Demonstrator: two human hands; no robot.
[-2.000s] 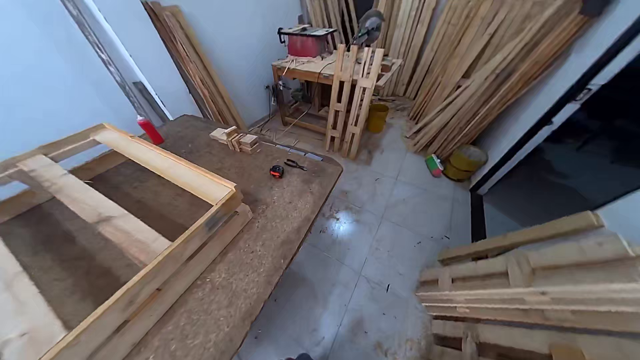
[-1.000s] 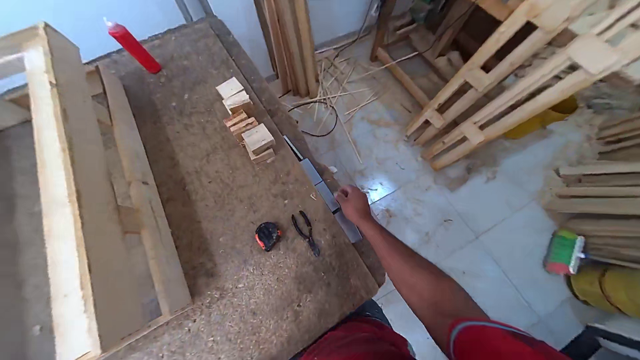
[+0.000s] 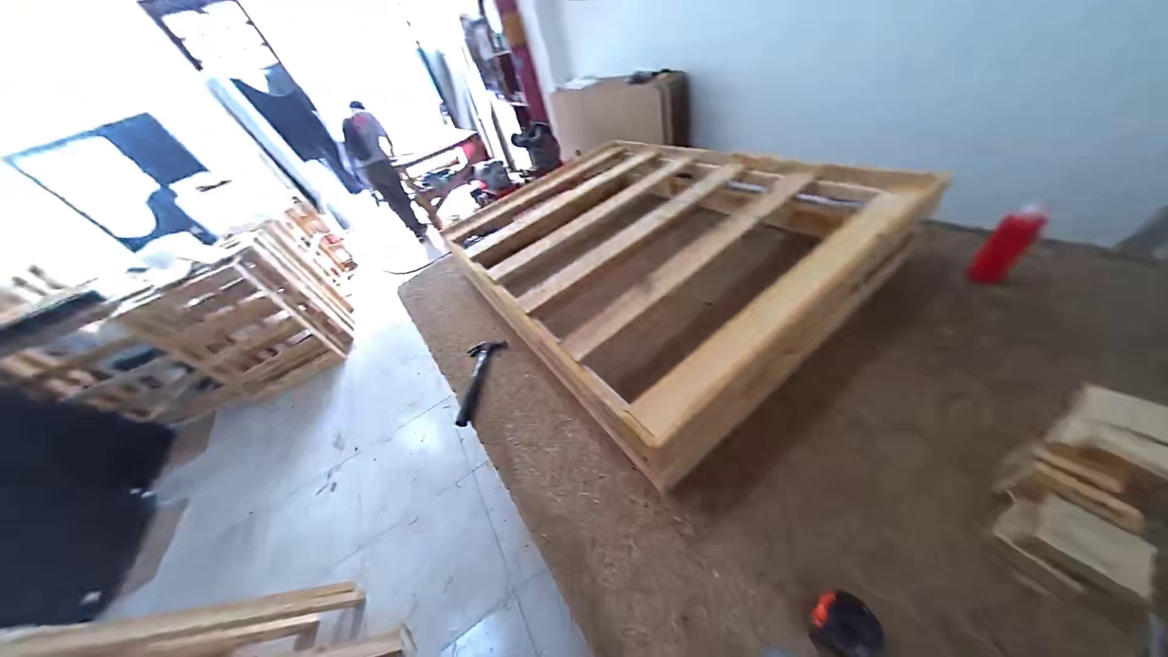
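Observation:
Neither of my hands is in the head view. A slatted wooden frame (image 3: 766, 328) lies on the particleboard worktop (image 3: 593, 511). A claw hammer (image 3: 476, 381) with a black handle rests beside the frame, near the worktop's left edge. At the bottom lies a black and orange tape measure (image 3: 847, 624), partly cut off by the view's edge. Small wood blocks (image 3: 1081, 502) are stacked at the right, somewhat blurred. A red bottle (image 3: 1006, 245) stands behind them, near the wall.
Wooden frames (image 3: 246, 319) are stacked on the floor at the left, and boards (image 3: 237, 620) lie at the bottom left. Another person (image 3: 376, 164) stands by a far table (image 3: 438, 146) with tools on it. A cardboard box (image 3: 620, 114) leans near the wall.
The view has swung far left to the frame and the room beyond. A hand that reached to the worktop's edge near the pliers one second ago is out of view.

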